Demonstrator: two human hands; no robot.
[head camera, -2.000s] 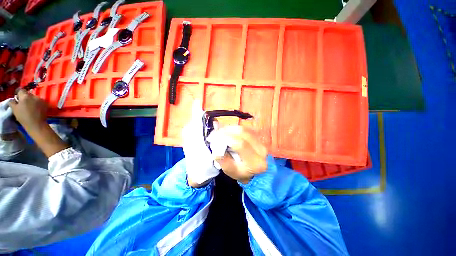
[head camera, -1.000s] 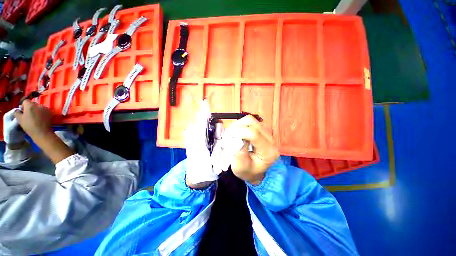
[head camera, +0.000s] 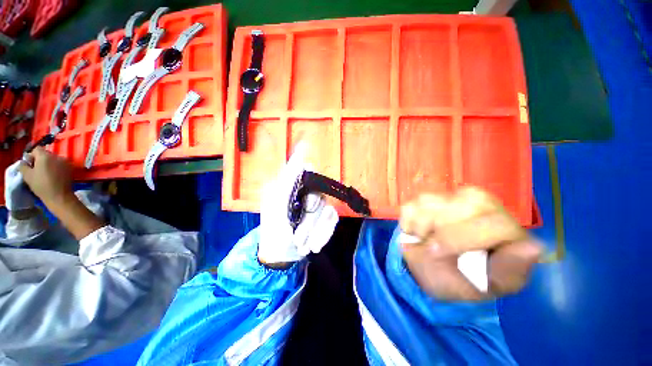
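Note:
My left hand (head camera: 280, 218), in a white glove, holds a black-strap wristwatch (head camera: 330, 187) above the front edge of the orange-red tray (head camera: 371, 119). The watch case is edge-on against the glove and the strap sticks out to the right. My right hand (head camera: 468, 243), bare and blurred, is apart from the watch at the tray's front right. It holds a small white wiping cloth (head camera: 473, 270). Another black-strap watch (head camera: 251, 81) lies across the left pockets of the tray.
A neighbouring orange-red tray (head camera: 219, 78) with grey-strap watches (head camera: 169, 134) and a white patch (head camera: 143, 66) stands at the left. A person's hands (head camera: 51, 175) are at its near edge. A green bench (head camera: 572, 93) and pale post (head camera: 495, 6) show beyond.
My right hand has left the watch and moved right with the cloth. The strap in my left hand now slants down to the right. My left hand has stayed nearly in place.

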